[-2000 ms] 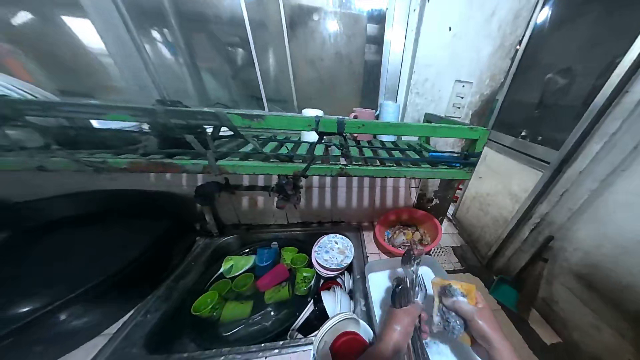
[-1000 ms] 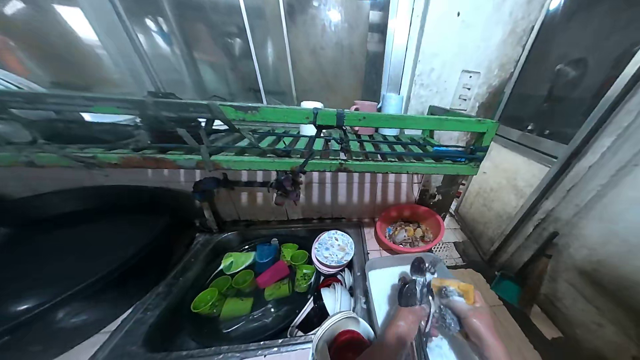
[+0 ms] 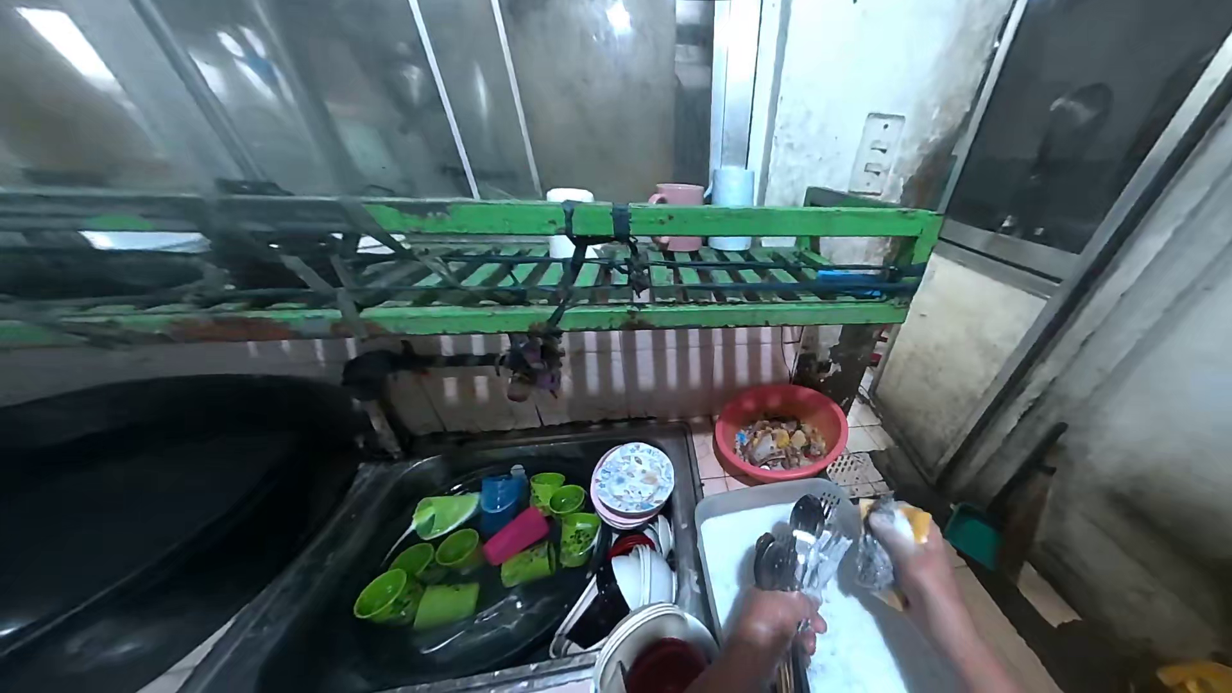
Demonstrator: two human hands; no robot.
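Note:
A bundle of metal spoons and forks (image 3: pixel 797 553) is gripped in my left hand (image 3: pixel 773 626), heads pointing up and away, above a grey-white plastic tub (image 3: pixel 717 510) of white suds. My right hand (image 3: pixel 924 568), just right of the bundle, holds a yellow sponge (image 3: pixel 917 525) together with a crumpled, silvery scouring pad or plastic (image 3: pixel 874 558). The hand and the bundle are apart. To the left, a dark sink (image 3: pixel 318 587) holds water with several green cups (image 3: pixel 460 551), a pink cup (image 3: pixel 517 535), a blue cup (image 3: pixel 500 500) and stacked patterned plates (image 3: pixel 633 478).
A red basin (image 3: pixel 830 452) with food scraps stands behind the tub. White bowls (image 3: pixel 616 659) sit at the near sink edge. A green slatted rack (image 3: pixel 751 315) spans the back, with mugs (image 3: pixel 681 207) on it. A large black pan or basin (image 3: pixel 173 510) fills the left side.
My right hand, with the sponge and pad, has moved right, away from the cutlery it was against earlier. My left hand still grips the bundle.

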